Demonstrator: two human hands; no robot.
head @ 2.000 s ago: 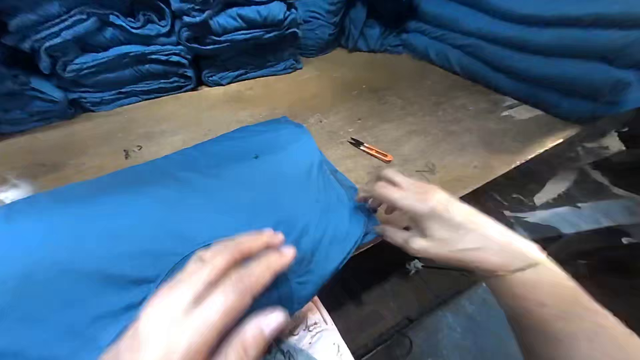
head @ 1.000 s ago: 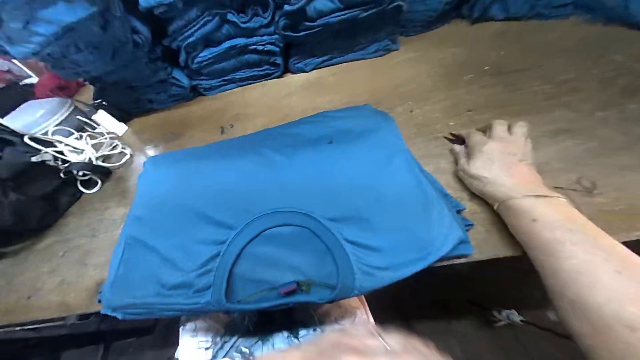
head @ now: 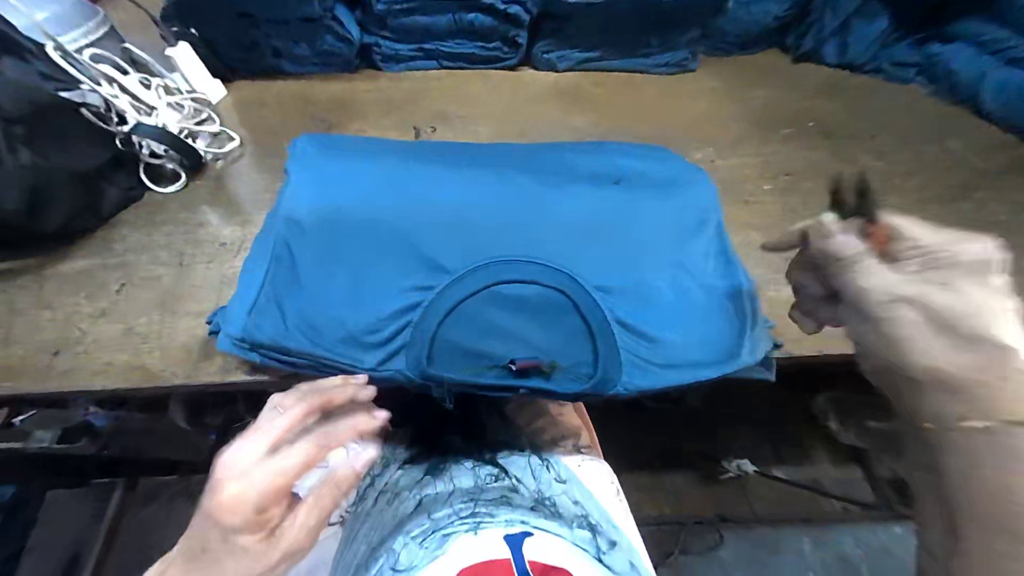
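Note:
Blue folded shirts (head: 496, 216) lie in a flat pile at the wooden table's front edge, the round neckline (head: 512, 276) of the top one toward me. A small dark purplish label (head: 525, 365) shows inside the neck. My right hand (head: 904, 280), blurred, is raised to the right of the pile and closed round orange-handled thread snips (head: 864, 208), their dark blades pointing away from me. At the pile's lower left edge, my left hand (head: 296, 472) has its fingers apart and holds nothing; whether its fingertips touch the cloth I cannot tell.
Stacks of folded dark blue garments (head: 448, 32) line the table's far side, with more blue cloth (head: 944, 64) at the back right. A tangled white cable (head: 160, 112) lies by a black bag (head: 56, 152) at left. Thread bits dot the wooden table (head: 760, 104).
The snips, on the table two seconds ago, are now in my right hand, lifted. My left hand has come off the cloth's top to the pile's front left. The view has shifted.

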